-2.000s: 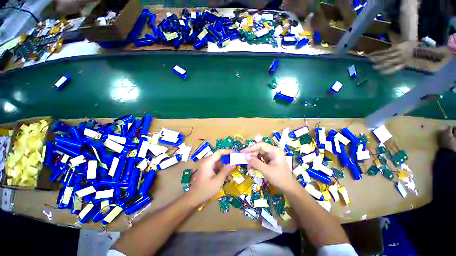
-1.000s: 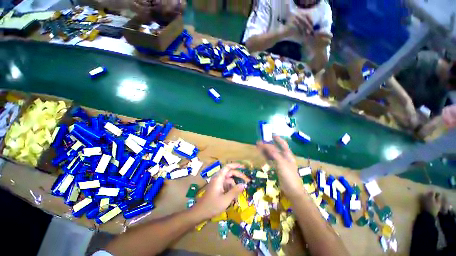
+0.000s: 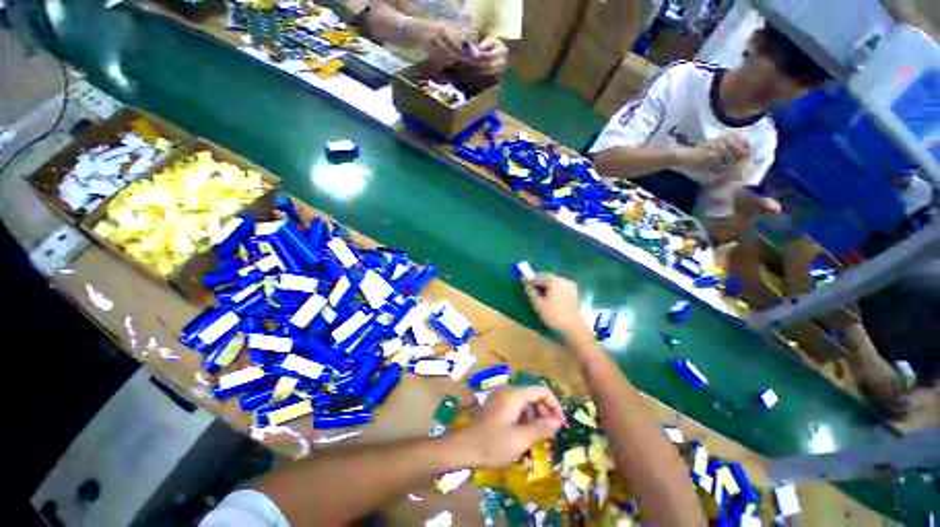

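Blue battery packs with pale pads (image 3: pixel 309 309) lie in a big heap left of centre on the brown bench. My right hand (image 3: pixel 557 301) reaches over the green belt (image 3: pixel 443 221); its fingertips are at the near end of a battery pack on the belt (image 3: pixel 524 270), and whether they grip it is unclear. My left hand (image 3: pixel 521 420) is low over the bench with curled fingers, above a mixed pile of green boards and yellow pieces (image 3: pixel 541 468). What its fingers hold, if anything, is too blurred to tell.
A box of yellow pieces (image 3: pixel 180 211) and a box of white pieces (image 3: pixel 108 170) stand at left. Several packs lie on the belt. A grey metal bar (image 3: pixel 855 273) crosses at right. People work at the opposite bench (image 3: pixel 577 216).
The view has turned, showing more of the left boxes and opposite workers. Both hands have parted from the shared pack seen first; my right hand has gone from one belt pack to another further left.
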